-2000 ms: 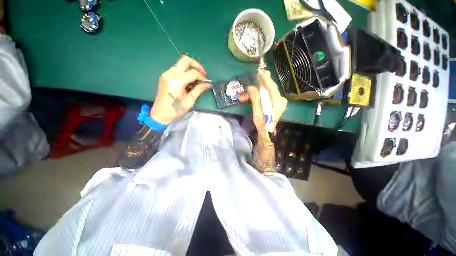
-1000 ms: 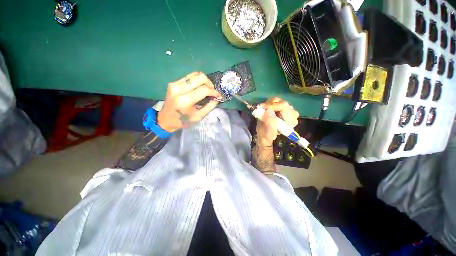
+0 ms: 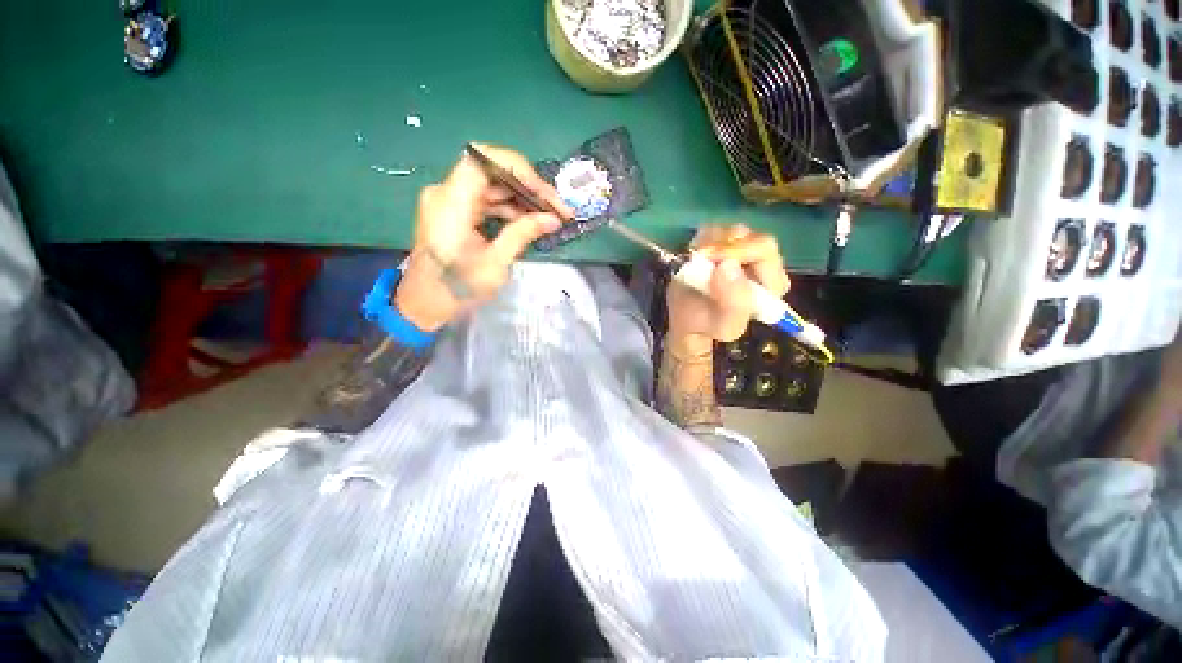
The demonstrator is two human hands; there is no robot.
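A round silver-white and blue circuit board unit (image 3: 582, 185) lies on a dark holding fixture (image 3: 617, 168) near the bench's front edge. My left hand (image 3: 469, 233) is left of it and holds grey tweezers (image 3: 509, 178), whose tips reach the unit's left side. My right hand (image 3: 729, 285) is to the right and holds the soldering iron (image 3: 770, 311) by its white and blue handle. The iron's metal tip points at the unit's lower right edge; whether it touches cannot be told.
A tub of silvery bits (image 3: 614, 75), a fume fan (image 3: 765, 97) and a yellow-topped stand (image 3: 972, 161) stand behind and right. A white tray (image 3: 1037, 246) holds dark round units. Another unit (image 3: 147, 43) lies far left. White scraps (image 3: 414, 121) lie on the mat. A person's sleeve (image 3: 1115, 518) is at right.
My right hand brought the iron from the tub to the unit. The tweezers now show clearly in my left hand. The view has shifted; the long thin strand no longer shows.
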